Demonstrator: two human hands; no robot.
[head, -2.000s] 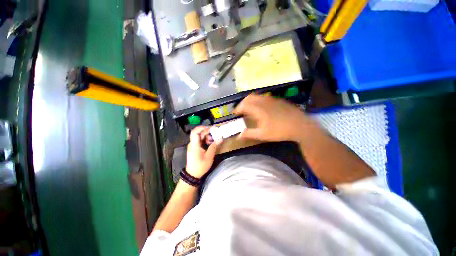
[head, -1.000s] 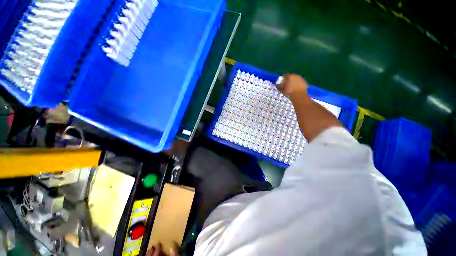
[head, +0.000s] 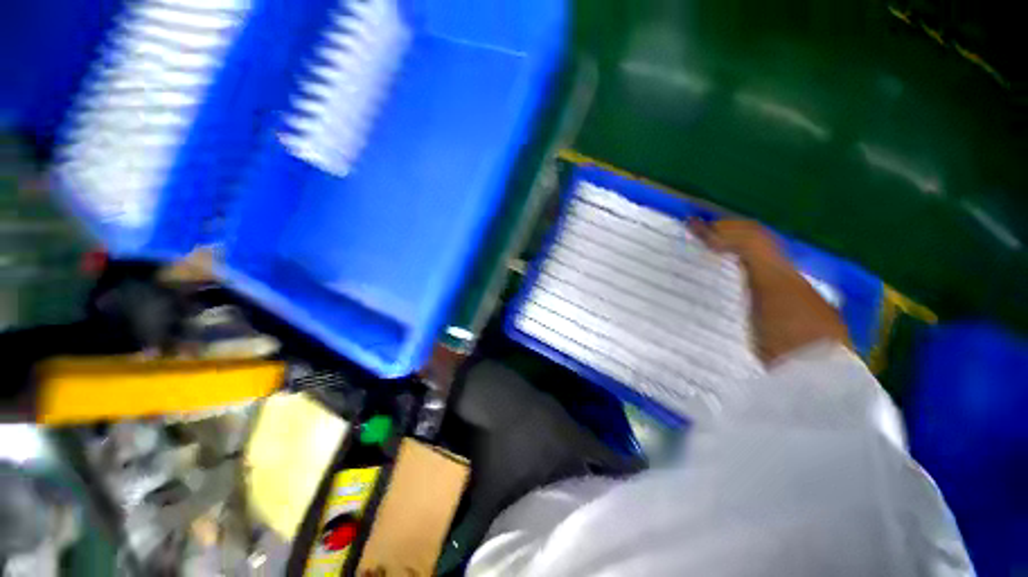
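The lower blue tray holds close rows of white plastic housings. My right hand reaches over it, fingertips down at the housings near the tray's far edge. The picture is blurred, so whether the fingers hold a housing cannot be told. Only what look like fingertips of my left hand show at the bottom edge, on the brown cardboard sheet; the rest is cut off.
A big blue tray at upper left holds some white rows; another tray of white rows is beside it. The machine shows a yellow bar, yellowish pad, green button and red stop. Blue trays lie right.
The view turned from the machine to the trays, then shifted slightly. My hands parted from the white housing held between them; my right hand went to the lower tray and remains there.
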